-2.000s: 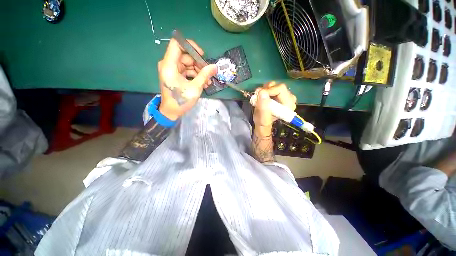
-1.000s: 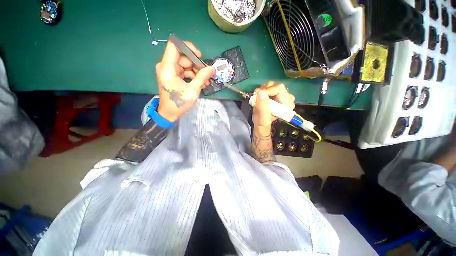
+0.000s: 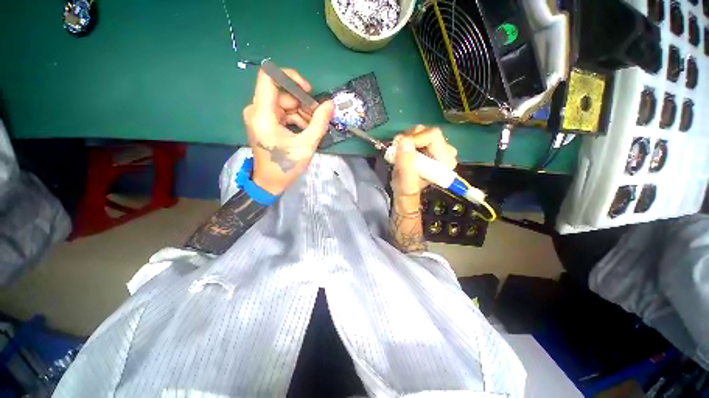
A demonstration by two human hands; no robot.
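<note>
A round silver-white and blue circuit board unit (image 3: 349, 109) lies on a dark square holding fixture (image 3: 373, 99) near the bench's front edge. My left hand (image 3: 284, 128) holds grey metal tweezers (image 3: 289, 84), their lower end at the unit's left side, with the fingertips close to the unit. My right hand (image 3: 420, 159) holds the white soldering iron (image 3: 439, 175), blue band and yellow cord at its rear. Its metal tip points up-left to the unit's lower edge. Whether the tip touches the unit is too small to tell.
A thin pale wire (image 3: 232, 35) lies beyond my left hand. A tub of silvery bits (image 3: 365, 35), a fume fan (image 3: 466, 62) and a yellow sponge stand (image 3: 585, 101) stand right. Further right is a white tray (image 3: 575, 194). Another person's sleeve (image 3: 653, 264) shows lower right.
My left hand and the tweezers have shifted slightly at the unit. My right hand with the iron is almost unmoved. The sleeve at the right has shifted, and the other person's forearm no longer shows.
</note>
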